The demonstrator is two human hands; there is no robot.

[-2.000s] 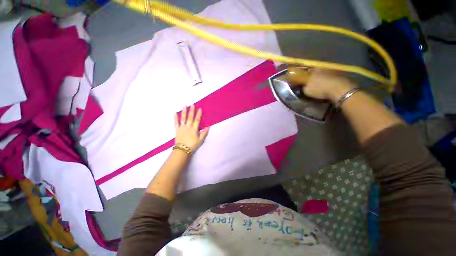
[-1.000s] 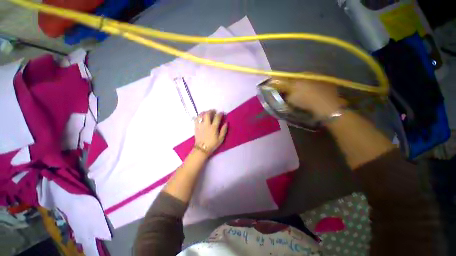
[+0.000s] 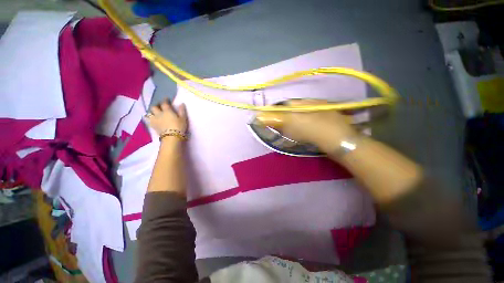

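Observation:
The pale pink-lilac garment panel (image 3: 287,207) lies on the grey pressing table (image 3: 409,66), with a magenta block (image 3: 293,171) and a narrow magenta strip running left from it. My right hand (image 3: 309,130) is closed on the tan handle of the steam iron (image 3: 282,142), whose pointed tip faces left; it sits on the panel just above the magenta block. My left hand (image 3: 167,119) lies flat with fingers spread at the panel's upper left edge, holding nothing. A small outlined rectangle (image 3: 258,98) shows above the iron, partly covered.
The yellow steam hose (image 3: 221,87) loops over the panel and my right hand. A crumpled heap of magenta and pale pieces (image 3: 91,66) lies at the left. A white object with a yellow patch (image 3: 470,66) is at the right edge. Blue items (image 3: 182,8) lie at the far edge.
The iron has moved left from the panel's right edge onto its pale area. My left hand has moved from beside the magenta block to the upper left edge. The view has shifted.

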